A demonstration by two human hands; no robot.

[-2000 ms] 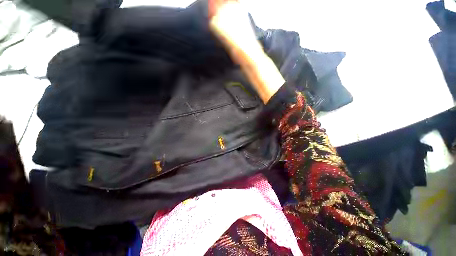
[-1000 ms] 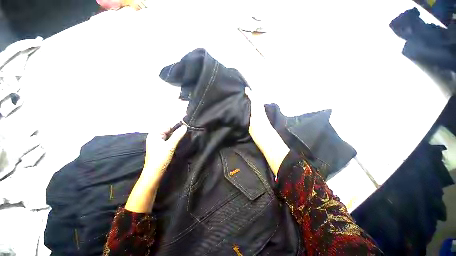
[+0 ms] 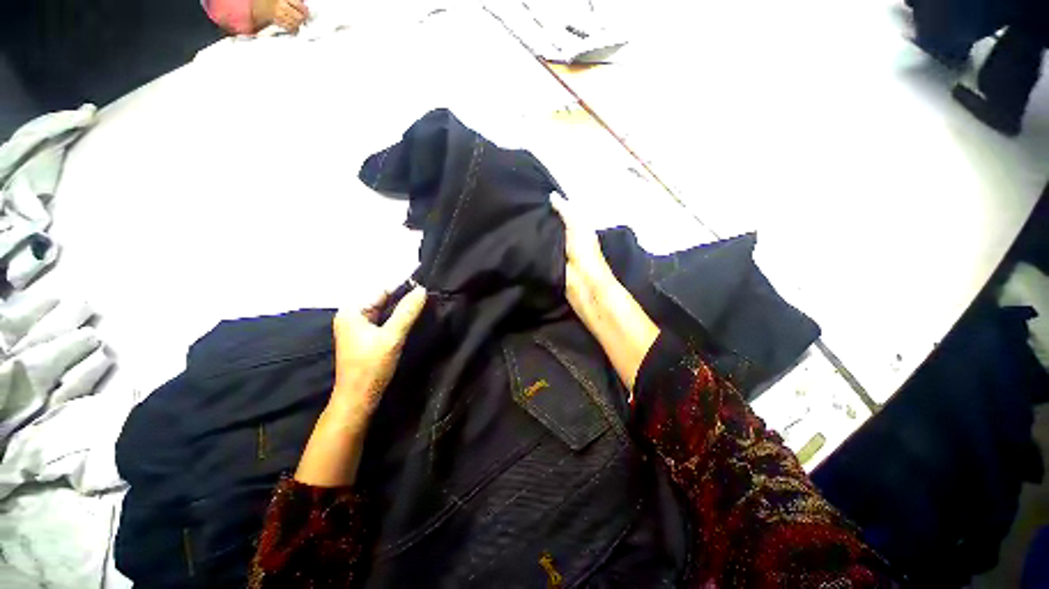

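Observation:
A dark denim garment (image 3: 495,403) with tan topstitching and short yellow-orange stitched marks lies in front of me. A pocket flap (image 3: 557,394) with one yellow mark shows on its body. My left hand (image 3: 374,351) grips the cloth edge between thumb and fingers at the base of the raised upper part. My right hand (image 3: 598,288) is at the right side of that part, its fingers hidden behind the cloth, so its grip cannot be seen. No cutting tool can be made out.
The white table (image 3: 311,196) has a joint line and a pale item at the back. Pale garments (image 3: 52,380) are heaped at left. A dark pile (image 3: 943,426) is at lower right. A person's hand (image 3: 282,14) shows at top left. Dark shapes stand at top right.
Two seconds ago the garment lay blurred under my right arm, with my left hand unseen. Since one second ago both hands stay nearly still on the cloth; the view has shifted slightly.

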